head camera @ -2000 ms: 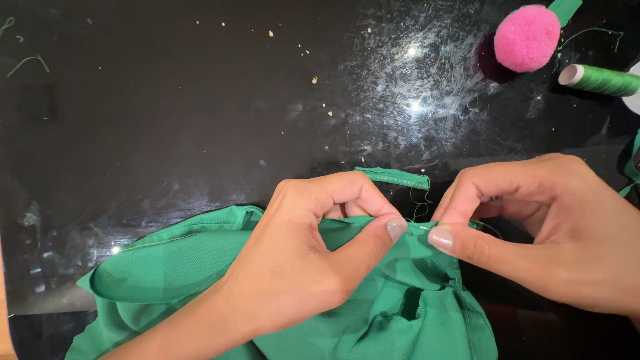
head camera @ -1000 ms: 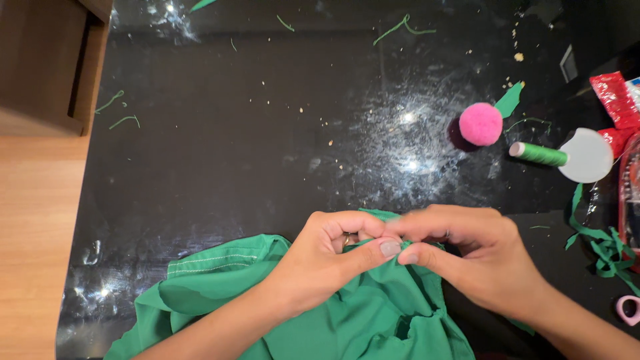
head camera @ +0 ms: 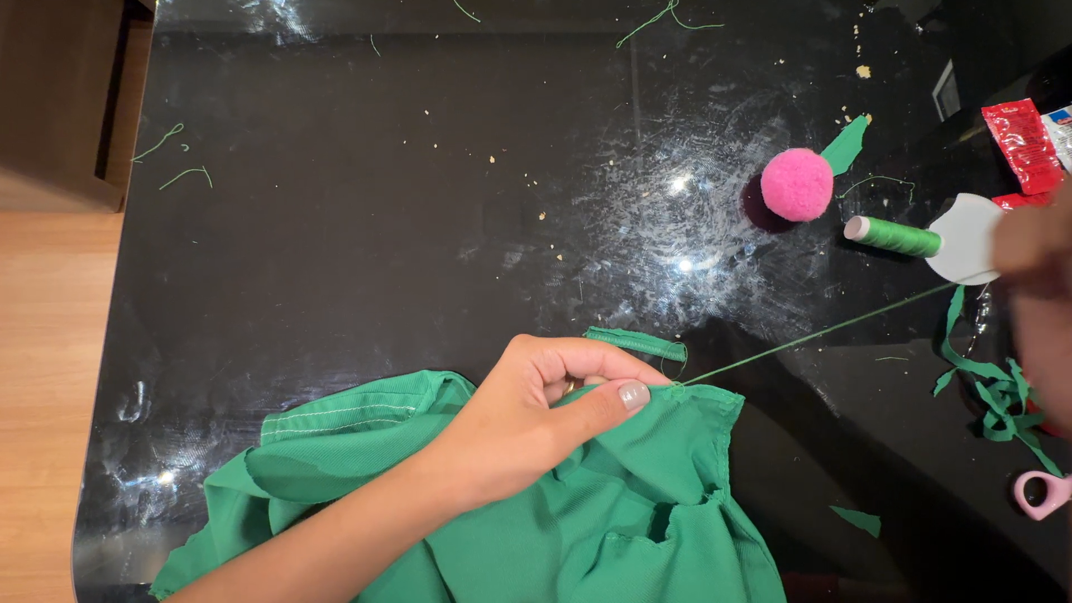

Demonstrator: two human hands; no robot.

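Observation:
Green fabric (head camera: 519,536) with stitched edges lies across the near side of the dark glossy table. My left hand (head camera: 536,419) pinches its upper edge between thumb and index finger. From that edge a taut green thread (head camera: 821,333) runs up and right toward my right hand (head camera: 1034,276), which is blurred and partly cut off at the right border. Its fingertips and any needle cannot be made out. A narrow stitched green strip (head camera: 638,342) lies just beyond my left fingers.
A pink pompom (head camera: 797,185), a spool of green thread (head camera: 898,237) and a white disc (head camera: 965,239) lie at the upper right. Red packets (head camera: 1022,144), green fabric scraps (head camera: 1001,402) and a pink scissor handle (head camera: 1041,495) are along the right side. Loose threads (head camera: 670,12) and crumbs dot the table.
My right hand has moved away from the fabric edge to the far right, and the thread is now stretched out. My left hand still pinches the fabric edge.

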